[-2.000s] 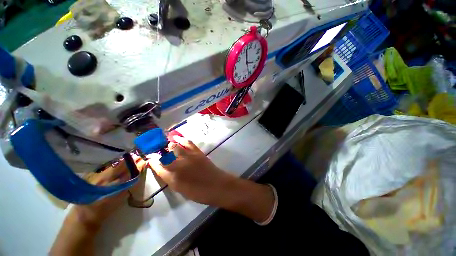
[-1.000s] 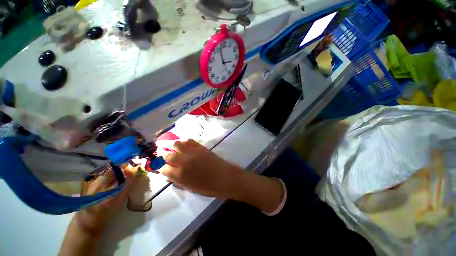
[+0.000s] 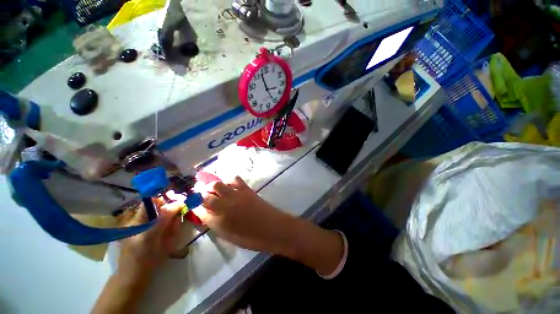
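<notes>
A small red workpiece with a yellow-green edge lies at the needle area under bright light. My right hand holds its right side with bent fingers. My left hand is at its left side, fingertips on it, partly hidden by the blue curved cover. Blue guard pieces sit above the fingers and hide the needle and presser foot. A cream fabric piece lies on the table left of my left hand.
The sewing machine head spans the view. A pink-red clock hangs on it. Black snips stand before red and white fabric. A phone lies on the table. A white sack and blue crates are right.
My left hand has shifted right towards my right hand. More red workpiece shows between the hands, and the cream fabric now shows at left. The view has shifted slightly.
</notes>
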